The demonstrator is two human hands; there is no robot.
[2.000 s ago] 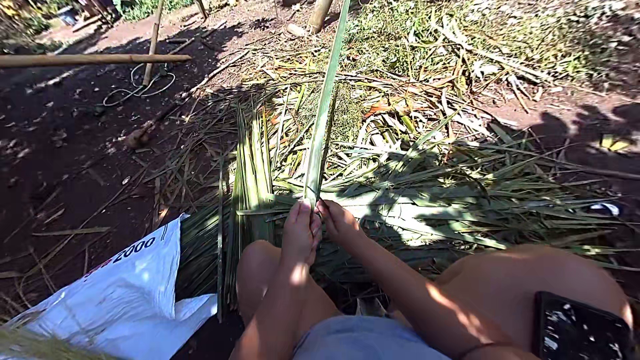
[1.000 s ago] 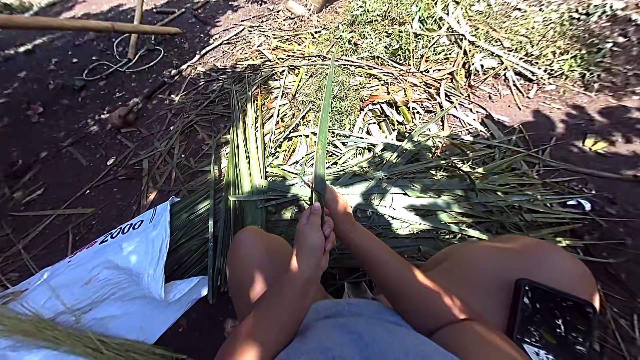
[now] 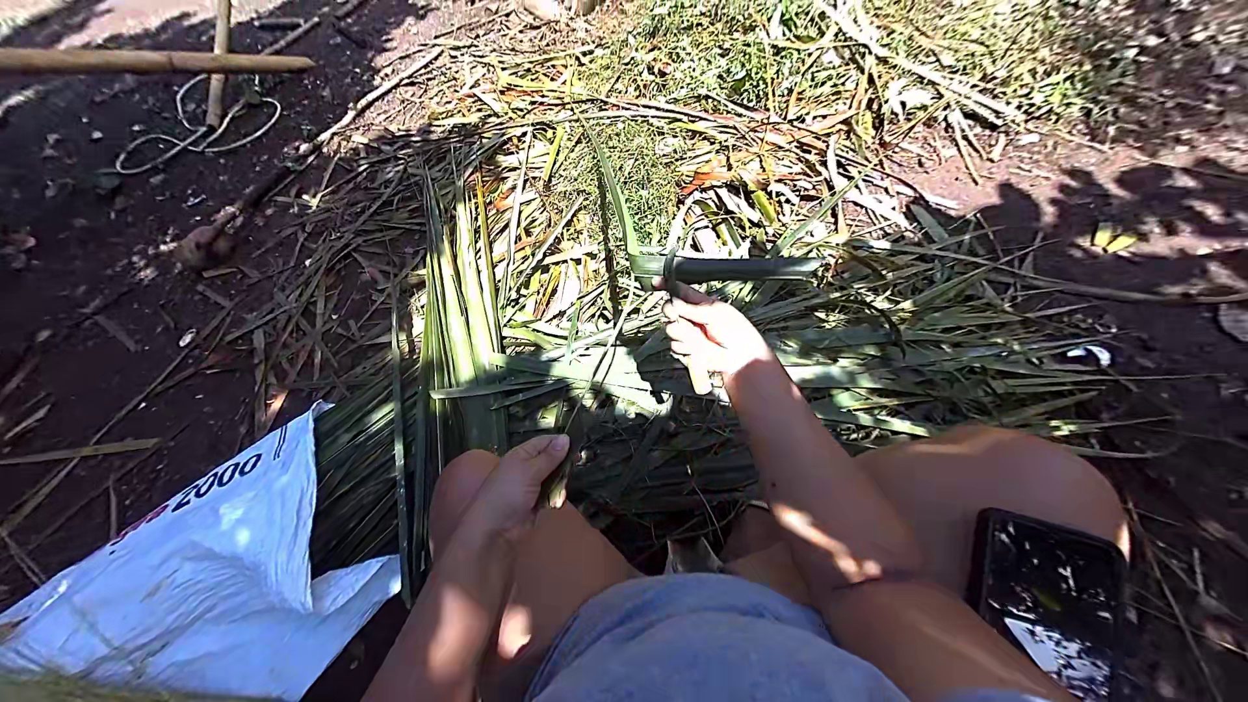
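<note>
My right hand (image 3: 712, 336), out over the leaf pile, grips a small knife or similar tool whose exact form is unclear, with a long green leaf strip (image 3: 612, 190) running up and away beside it. A dark flat piece (image 3: 746, 269) extends rightward from just above the fingers; whether it is blade or folded leaf I cannot tell. Near my left knee, my left hand (image 3: 531, 473) is closed on the lower end of a leaf strip, thumb on top. Long green leaves (image 3: 463, 312) lie bundled beyond the left hand.
Cut leaves (image 3: 936, 341) spread over the ground ahead. A white printed sack (image 3: 195, 575) lies at lower left. A smartphone (image 3: 1053, 595) rests by my right thigh. At upper left are a wooden pole (image 3: 146, 62) and a looped cord (image 3: 161, 156). Grass (image 3: 975, 49) grows farther off.
My hands were together at the base of an upright leaf strip. They are now apart, the right one farther forward, the left one lower and nearer my knee.
</note>
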